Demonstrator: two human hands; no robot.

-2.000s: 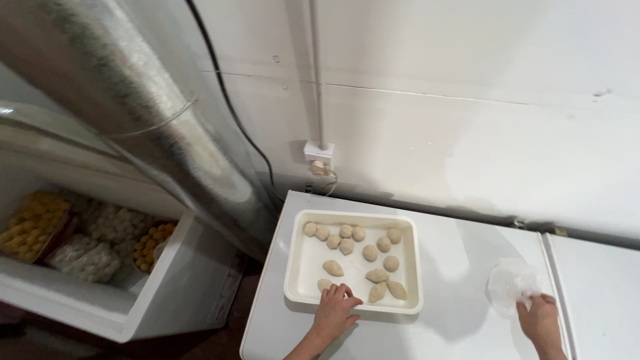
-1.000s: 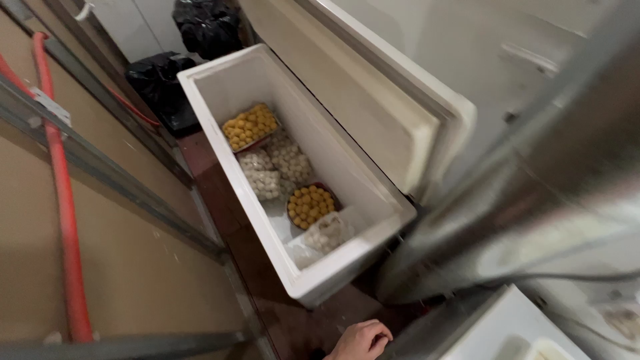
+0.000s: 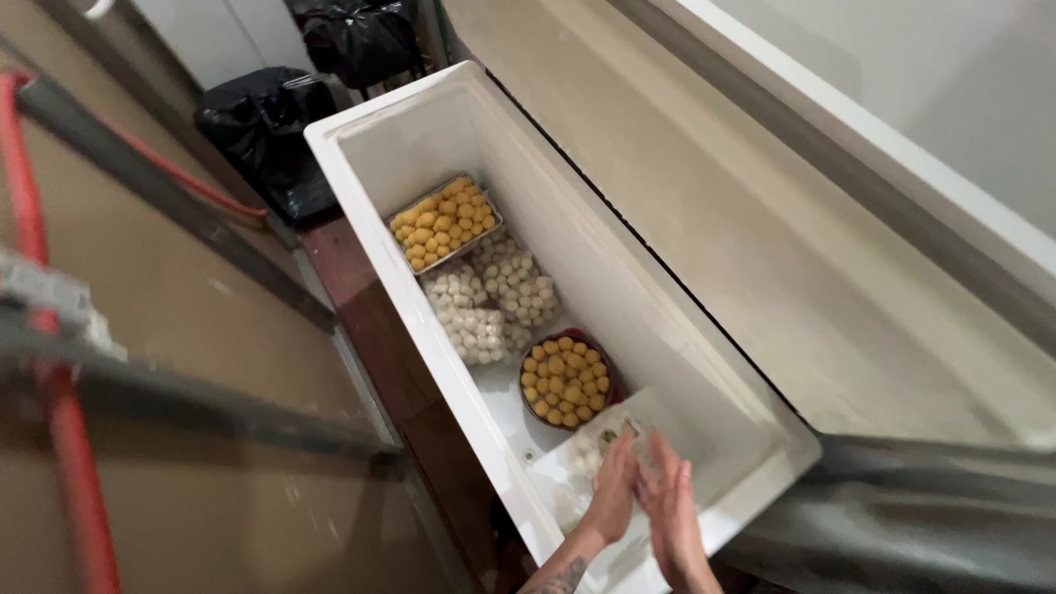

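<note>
Both my hands are over the near end of an open white chest freezer (image 3: 429,346). My left hand (image 3: 612,488) and my right hand (image 3: 670,495) are side by side, fingers stretched, palms facing each other, and nothing shows between them. Just beyond and below them lies a clear plastic bag of pale balls (image 3: 586,454), partly hidden by my left hand. Farther in are a round dark-red bowl of yellow balls (image 3: 566,381), several clear bags of whitish balls (image 3: 477,334) and a rectangular tray of yellow balls (image 3: 444,223).
The raised freezer lid (image 3: 742,206) runs along the right. A shiny metal duct (image 3: 907,511) is at the lower right. Black plastic bags (image 3: 268,132) stand beyond the far end. At left are a brown panel, a dark metal bar (image 3: 198,206) and a red hose (image 3: 62,445).
The view has swung from the white surface with the tray of dough pieces to the open freezer. My hands, earlier apart at the tray and a pale bag, are now close together over the freezer.
</note>
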